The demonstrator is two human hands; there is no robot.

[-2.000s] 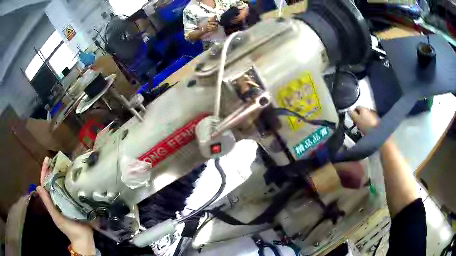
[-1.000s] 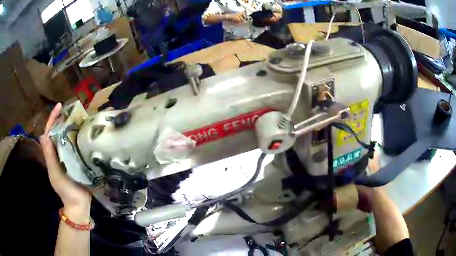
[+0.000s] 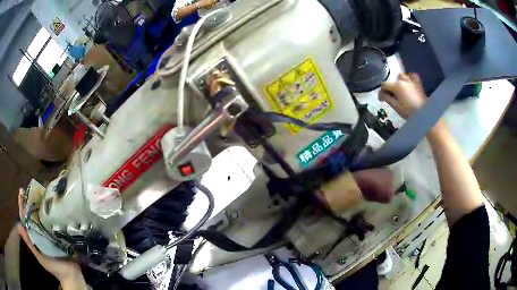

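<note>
The cream-grey sewing machine head, with a red label, lies slanted across the view. My left hand is cupped around its left end, partly cut off by the machine. My right hand is beyond the machine's right end, fingers curled by small metal parts on the table; whether it holds anything is hidden. A wide dark strip runs from the machine past my right wrist. Ribbed black panels lie below the head. The needle area is hidden.
The black handwheel and a round black part are near my right hand. A black spool stands on a dark sheet at the upper right. Blue-handled scissors lie at the bottom. A person's arm shows at the top.
The view has tilted and moved closer to the machine's right end. My right hand, mostly hidden behind the machine a second ago, is visible again. My left hand stays at the machine's left end.
</note>
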